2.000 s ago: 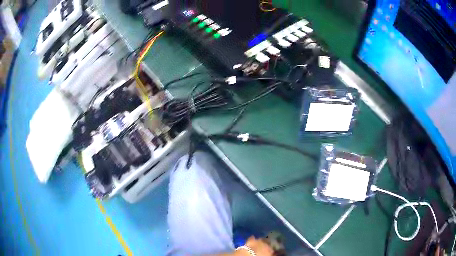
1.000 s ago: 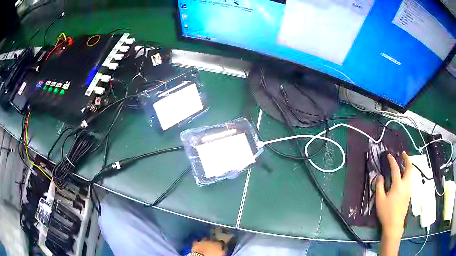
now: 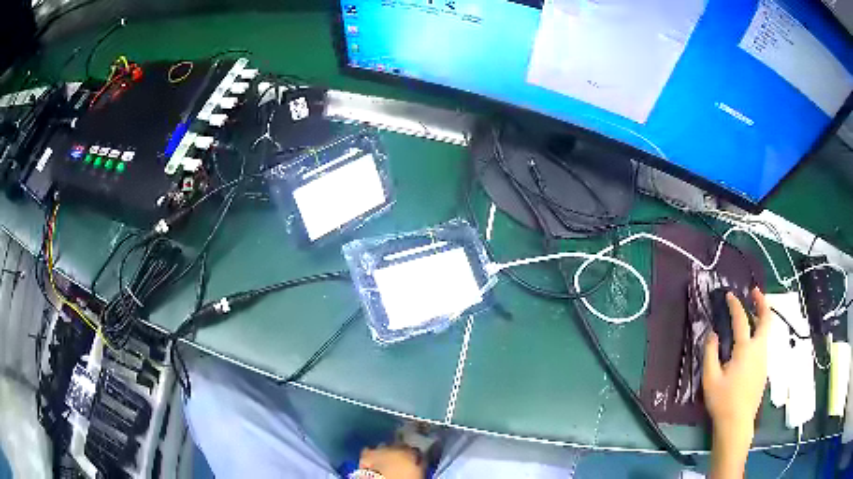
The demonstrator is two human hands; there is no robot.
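My right hand (image 3: pixel 737 360) rests on a small black computer mouse (image 3: pixel 722 323) on the dark maroon mouse mat (image 3: pixel 666 327). My left hand (image 3: pixel 391 462) is low at the bottom edge, over my lap, partly cut off and blurred; its fingers cannot be made out. A display unit (image 3: pixel 426 288) in clear film lies on the bench with a white lit screen; a white USB cable (image 3: pixel 547 256) joins its right side and a black cable its left. A second display unit (image 3: pixel 339 195), also lit white, lies behind it to the left.
The monitor (image 3: pixel 505 70) shows a blue desktop with white windows. A black test box (image 3: pixel 122 140) with green buttons stands at left beside coiled black cables (image 3: pixel 140 281). Black units lie in a tray (image 3: pixel 168 412) at lower left. A white adapter (image 3: pixel 790 355) lies right of the mat.
My head view has swung right and settled, bringing the whole monitor base and mouse mat into view. My right hand, out of clear view two seconds ago, is on the mouse.
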